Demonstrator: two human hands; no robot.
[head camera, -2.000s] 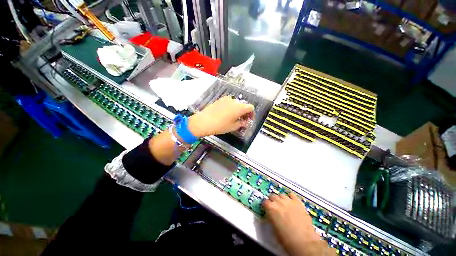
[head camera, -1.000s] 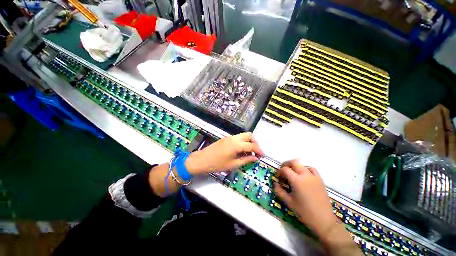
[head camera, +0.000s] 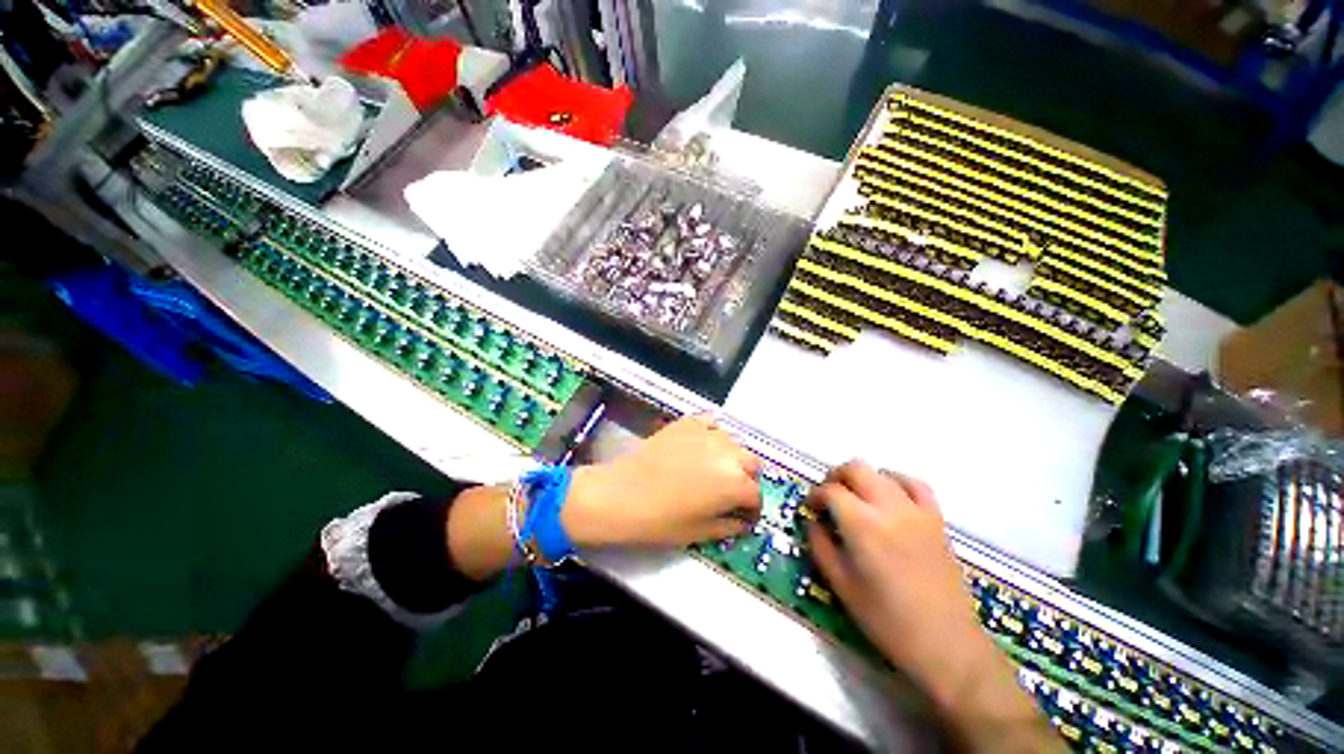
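Note:
A green PCB panel (head camera: 770, 548) with small blue, white and dark parts lies on the conveyor in front of me. My left hand (head camera: 671, 489), with a blue wrist strap (head camera: 547, 516), is over its left end, fingers bent down at the board. My right hand (head camera: 884, 552) is just right of it, fingertips curled over the same panel. The fingertips are partly hidden, and I cannot tell whether either hand holds a small part. A clear tray (head camera: 568, 236) of small silver components (head camera: 663, 265) stands behind. Yellow-and-black component rows (head camera: 1017, 192) stand on a white sheet (head camera: 943, 435).
More PCB panels (head camera: 413, 346) lie along the conveyor to the left, and others (head camera: 1091, 663) to the right. White wrap (head camera: 307, 125) and red bins (head camera: 553, 106) are at the back left. A plastic-wrapped ribbed pack (head camera: 1282, 530) and a cardboard box (head camera: 1290, 346) are at the right.
My left hand has moved from over the component tray down to the PCB panel. My right hand has moved up along the panel, beside the left. The view has shifted slightly.

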